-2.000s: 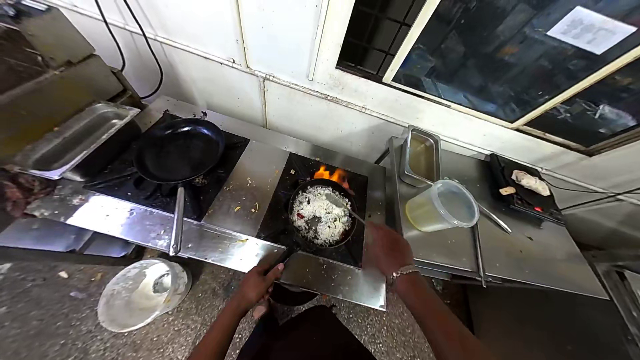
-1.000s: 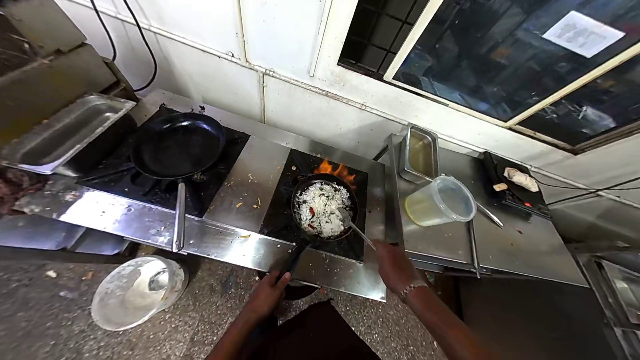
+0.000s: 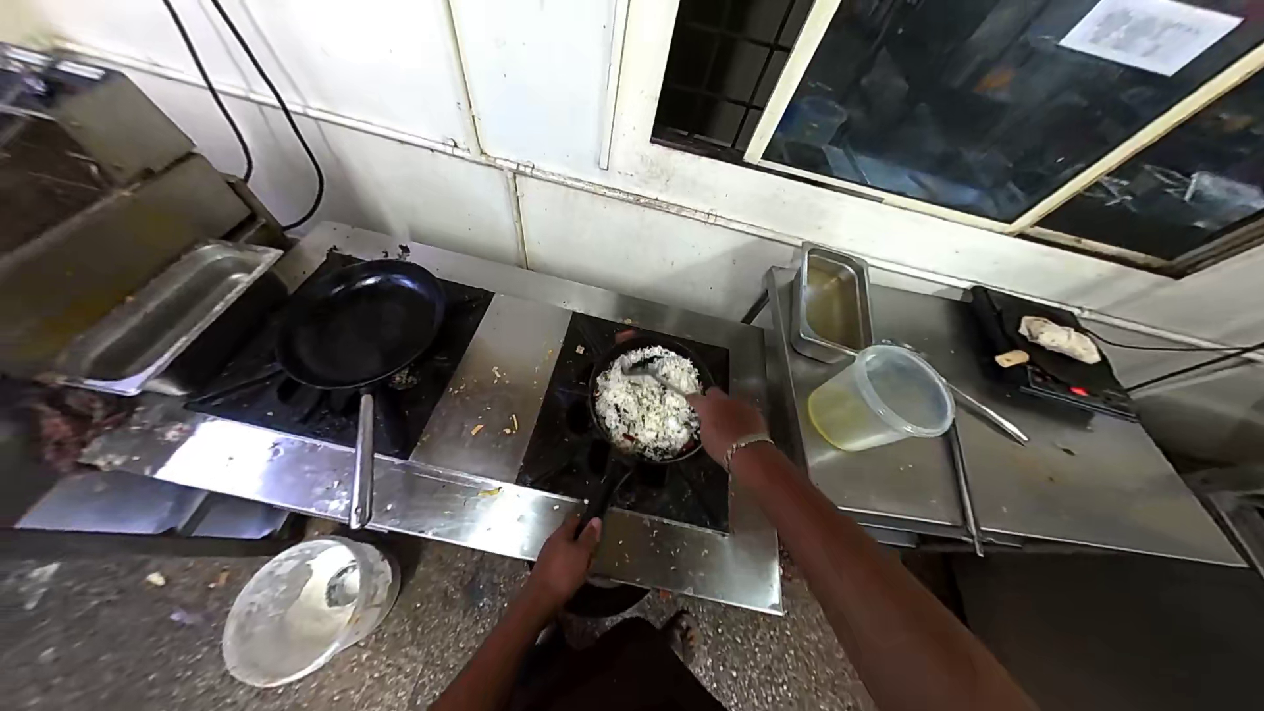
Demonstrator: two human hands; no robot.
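Observation:
A black frying pan (image 3: 595, 420) full of white rice (image 3: 647, 403) with dark and red bits sits on the right burner. My left hand (image 3: 568, 561) is closed around the pan's black handle (image 3: 600, 494), below the pan. At the pan's right rim, my right hand (image 3: 724, 423), with a bracelet on its wrist, grips a metal cooking spoon or spatula (image 3: 647, 373); its head lies in the rice toward the far side. The grip itself is partly hidden by the hand.
A larger empty frying pan (image 3: 360, 324) rests on the left burner, its handle over the front edge. Right of the stove are a plastic tub (image 3: 879, 397), a steel container (image 3: 832, 296) and a black appliance (image 3: 1057, 346). A white bucket (image 3: 308, 610) stands on the floor.
My right hand has moved up and inward over the pan's right rim, with the utensil now farther into the rice. Flames seen behind the pan earlier no longer show.

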